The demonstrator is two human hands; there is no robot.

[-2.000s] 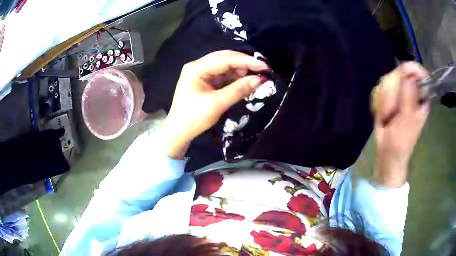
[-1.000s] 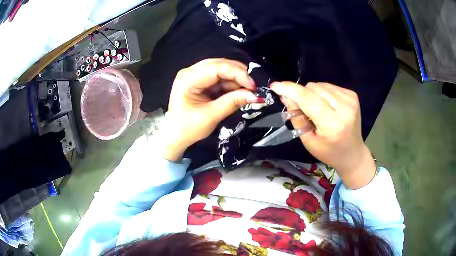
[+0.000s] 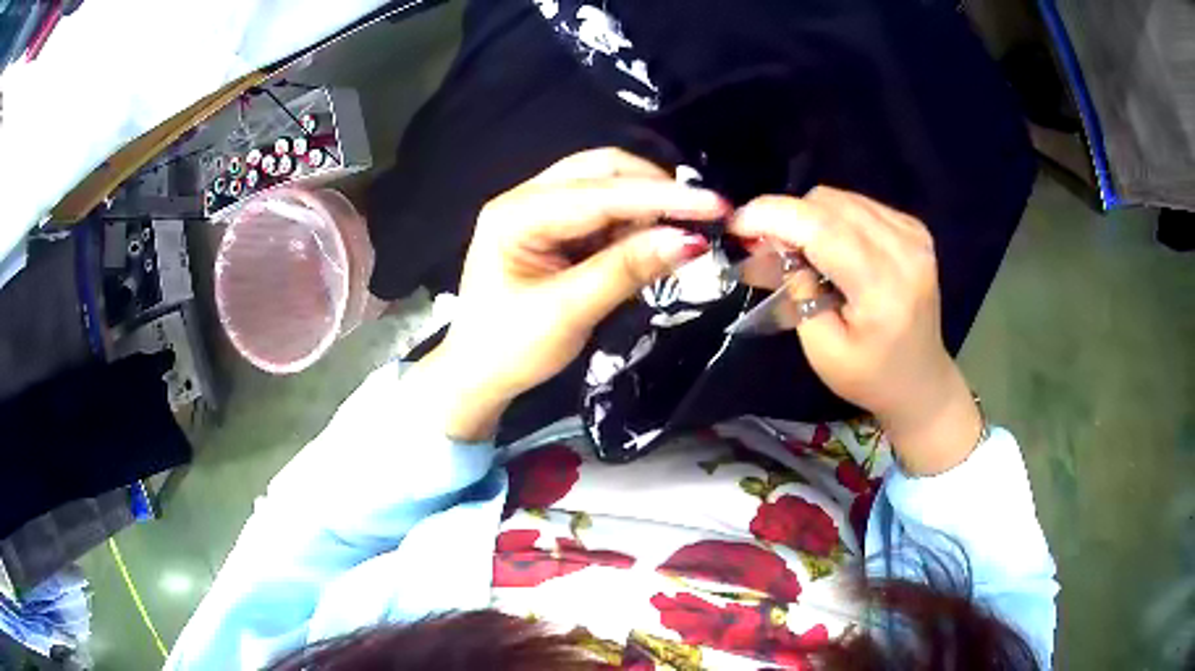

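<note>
The black garment (image 3: 839, 92) lies over my lap. Its floral trim (image 3: 623, 361), black with white flowers, runs down the middle. My left hand (image 3: 577, 269) pinches the trim edge between thumb and forefinger. My right hand (image 3: 852, 295) is at the same spot, its fingertips almost touching the left ones. Small silver snips (image 3: 773, 312) are held in my right palm, blades pointing down and left over the trim. Whether a needle or thread is between the fingertips is too small to tell.
A pink translucent tub (image 3: 282, 282) stands on the floor at the left. Behind it is a grey tray (image 3: 343, 129) of small spools. A white-covered table (image 3: 144, 85) is at upper left. Dark cloth (image 3: 85, 426) hangs at far left. A blue-edged grey surface (image 3: 1147, 105) is at upper right.
My right hand has come in from the far right to the trim beside my left hand. Since the last earlier frame, the snips' blades have shifted slightly and the fingertips have moved a little.
</note>
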